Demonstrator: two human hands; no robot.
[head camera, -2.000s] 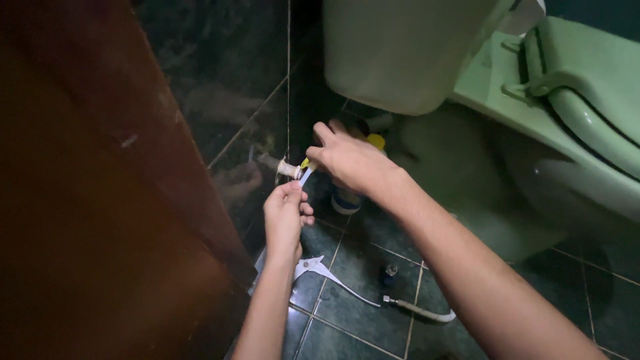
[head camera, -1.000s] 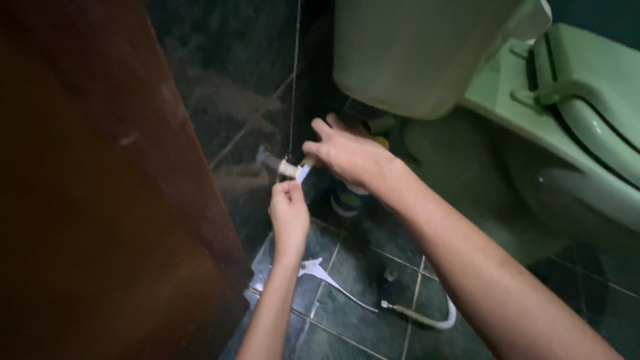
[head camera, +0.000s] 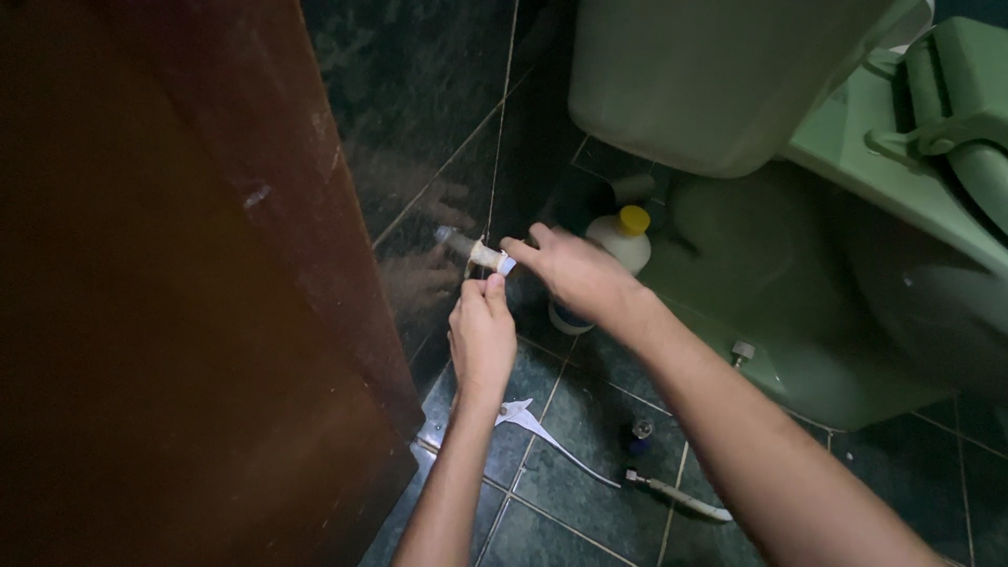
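Observation:
A short pipe fitting (head camera: 488, 256) sticks out of the dark tiled wall, and the wall mirrors it. White tape (head camera: 508, 265) lies at its outer end. My left hand (head camera: 483, 331) is just below, thumb and index finger pinched at the tape's lower edge; its other fingers are curled. From the right, my right hand (head camera: 579, 272) reaches to the same end, index finger extended close to the tape. Its palm side is hidden, so I cannot tell whether it holds anything. Pliers (head camera: 543, 433) lie on the floor beyond my left forearm, partly hidden by it.
A white bottle with a yellow cap (head camera: 633, 220) stands behind my right hand, near another container (head camera: 568, 321). A flexible hose (head camera: 685, 500) and a small valve-like part (head camera: 642, 431) lie on the tiles. The green toilet (head camera: 850, 323) is right; a brown door (head camera: 236, 276) is left.
Less of the white strip shows between my hands than two seconds ago. Both hands remain close to the fitting.

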